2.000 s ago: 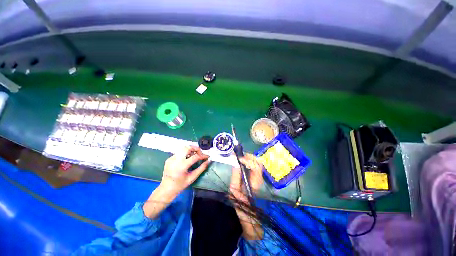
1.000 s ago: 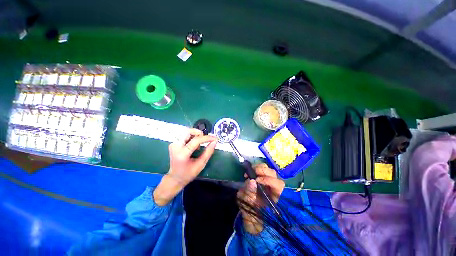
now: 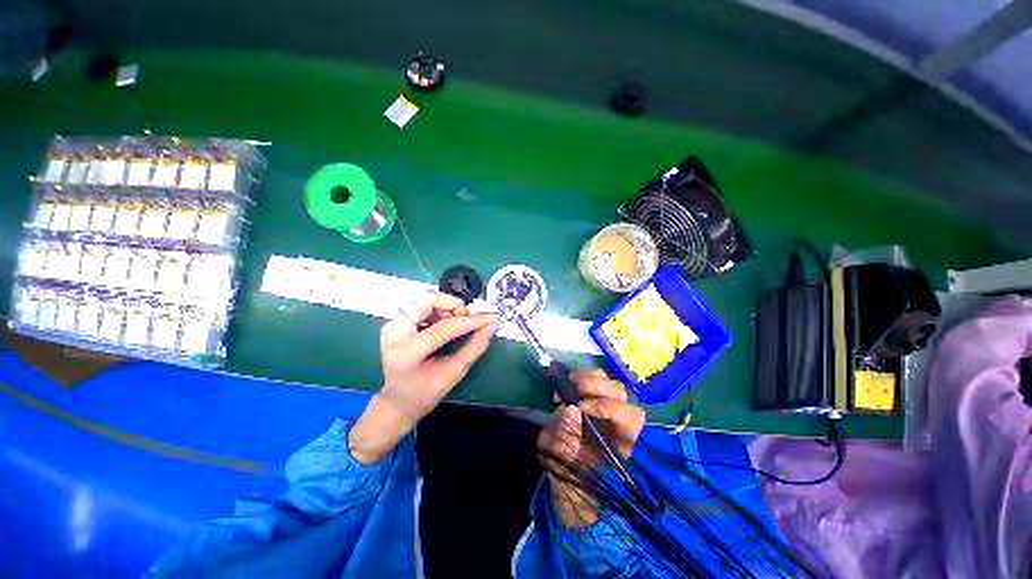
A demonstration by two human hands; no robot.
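Note:
The round white holder (image 3: 524, 275) with a dark speckled centre lies directly before my hands. My right hand (image 3: 593, 416) grips the soldering iron (image 3: 559, 379), its pale tip over the holder's lower part. My left hand (image 3: 428, 353) is at the holder's lower left edge, thumb and forefinger pinched together; what they pinch is too small to tell. A round black unit (image 3: 459, 283) lies against the holder's left side. The white strip (image 3: 334, 284) runs under the holder. Thin solder wire runs down from the green spool (image 3: 341, 195) towards the black unit.
A clear tray of white cells (image 3: 130, 243) is at left. A tan-filled jar (image 3: 618, 258), black fan (image 3: 686, 215) and blue bin of yellow pieces (image 3: 711, 342) are right of the holder. The soldering station (image 3: 796, 339) and a pink sleeve (image 3: 982, 373) are further right. Black units lie behind.
The view has tilted down towards the bench. My right hand has moved the iron from beside the holder to over it. My left hand has come up to the holder's edge.

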